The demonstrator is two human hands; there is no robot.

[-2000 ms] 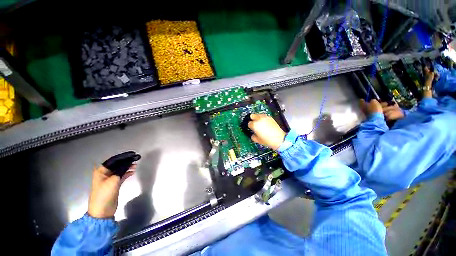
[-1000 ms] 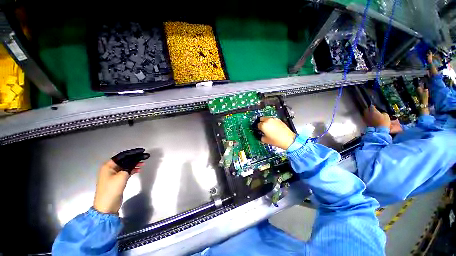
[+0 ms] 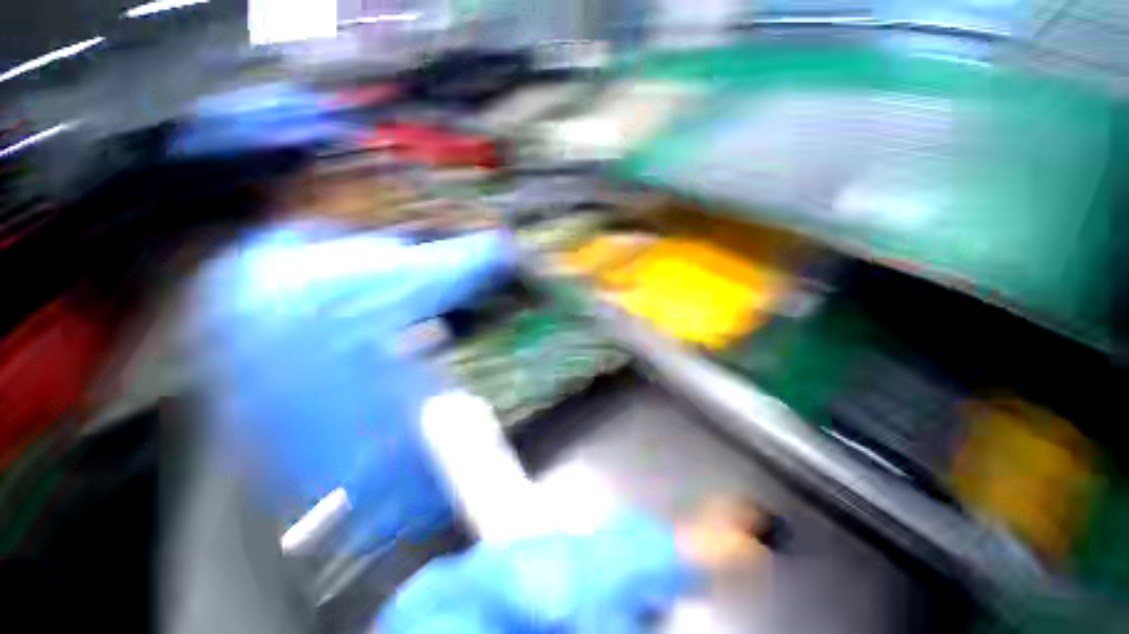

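The frame is strongly blurred. My left hand (image 3: 728,533) is at the lower middle, over the grey metal plate (image 3: 823,564), with dark covers at its fingertips. Whether it holds anything cannot be told. My right hand is not in view, and neither is the board it was on before. Another green circuit board (image 3: 545,353) lies further left along the line, in front of another worker.
A worker in a blue smock (image 3: 322,334) stands at the left, an arm over that board. Large yellow parts (image 3: 693,291) are on the shelf behind the rail (image 3: 768,415). The bin of tiny yellow components (image 3: 1021,471) is at the right, beside a dark grey bin (image 3: 885,421).
The view has swung sharply to the left and up, and is blurred. My right hand and the board in its pallet have left the picture. The neighbouring worker has come into view.
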